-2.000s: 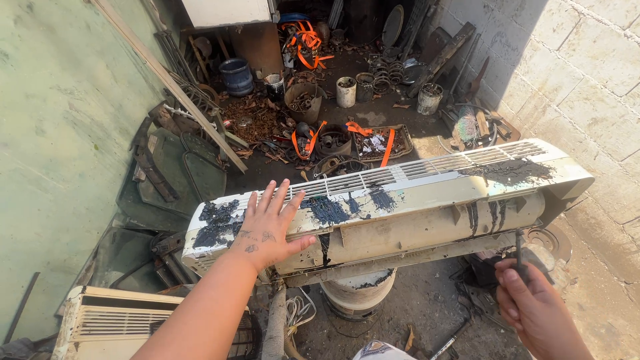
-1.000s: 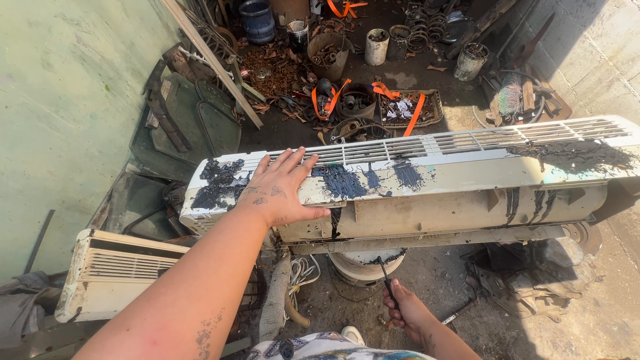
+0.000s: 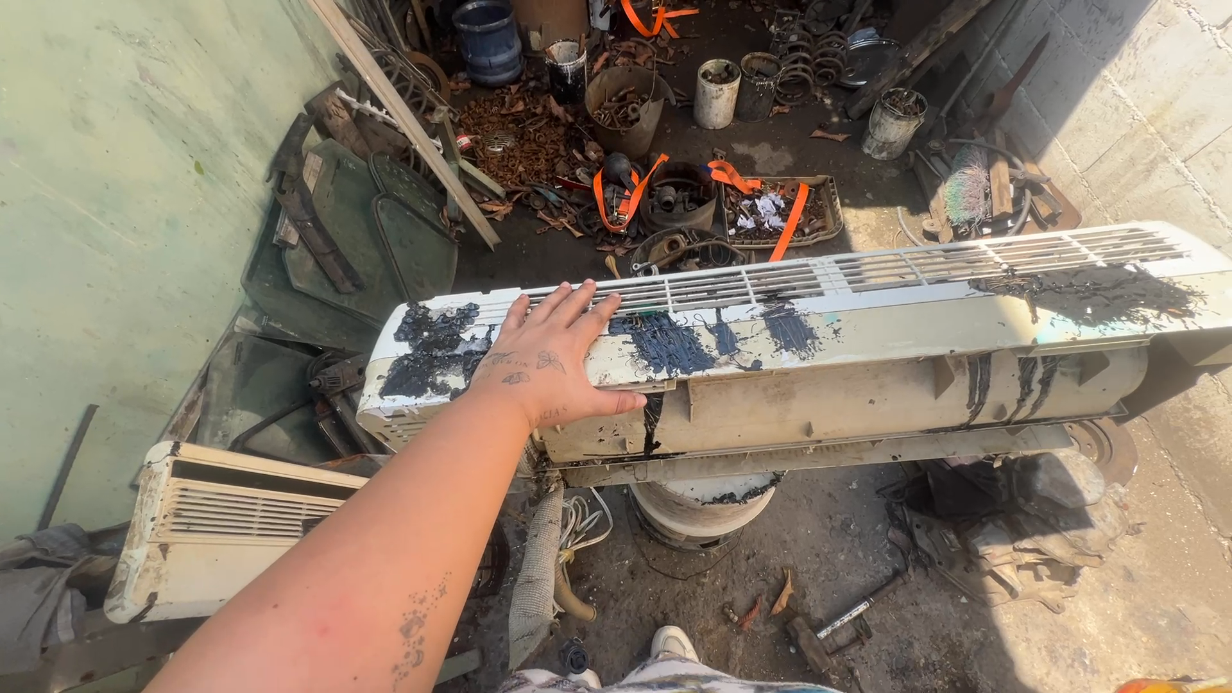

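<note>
My left hand (image 3: 553,361) lies with spread fingers on the upper left part of a long, worn air conditioner indoor unit (image 3: 895,332), thumb over its front edge. The unit's casing is off-white with a slatted grille on top. Thick black, tar-like patches cover its left end, middle and right end, and black streaks run down the curved inner trough. Beneath the unit stands a white bucket (image 3: 707,505) with black smears on its rim. My right hand is out of view.
A second slatted air conditioner casing (image 3: 231,529) lies at lower left. A hammer (image 3: 813,645) is on the floor near rusty metal parts (image 3: 1020,529). Behind the unit are metal buckets (image 3: 626,111), coil springs (image 3: 808,67), orange straps and a scrap tray (image 3: 828,217). Glass panels (image 3: 346,241) lean left.
My right hand, holding a thin dark tool two seconds ago at the unit's right and then over the bucket, has left the view. My left hand stays on the casing.
</note>
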